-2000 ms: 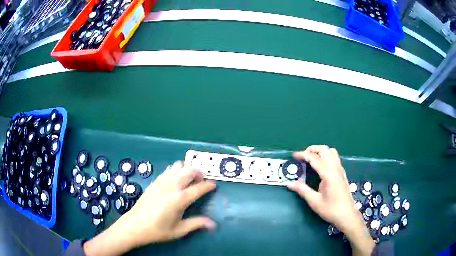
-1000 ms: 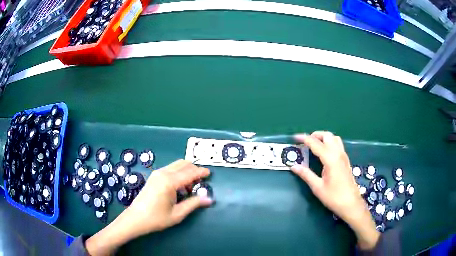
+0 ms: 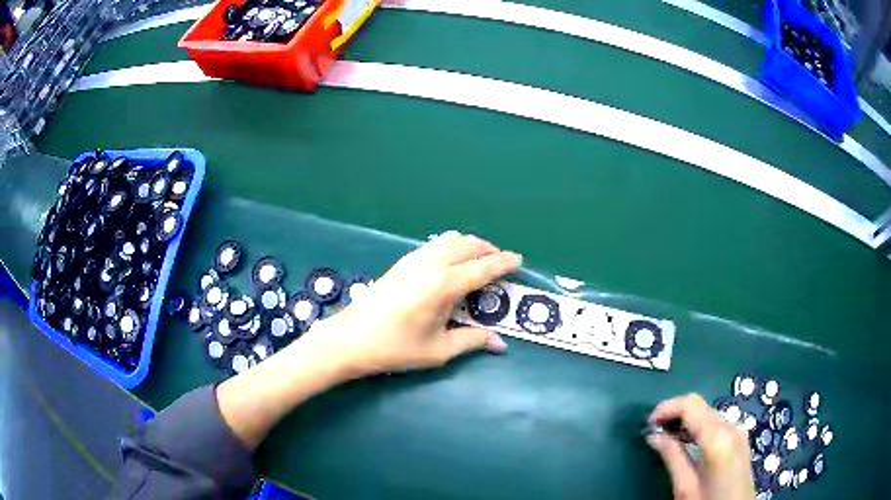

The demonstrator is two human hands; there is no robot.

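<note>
A pale fixture strip (image 3: 592,327) lies tilted on the green bench in front of me. Black discs with silver centres sit at its left end, beside that and at its right end; the third position from the left shows no disc. My left hand (image 3: 430,305) is at the strip's left end, thumb and finger around the leftmost disc (image 3: 487,304). My right hand (image 3: 705,447) is below and right of the strip, with a small dark disc (image 3: 668,427) pinched edge-on between its fingertips. Part of this hand is cut off by the bottom edge.
A blue bin (image 3: 161,278) heaped with discs stands at left, with loose discs (image 3: 237,311) beside it. More loose discs (image 3: 772,459) lie at right. A red-orange bin (image 3: 256,61) and a blue bin (image 3: 803,73) stand across the bench.
The left hand has moved up to the strip, and a disc now sits at its left end. The right hand has left the strip and holds a disc. The view has turned.
</note>
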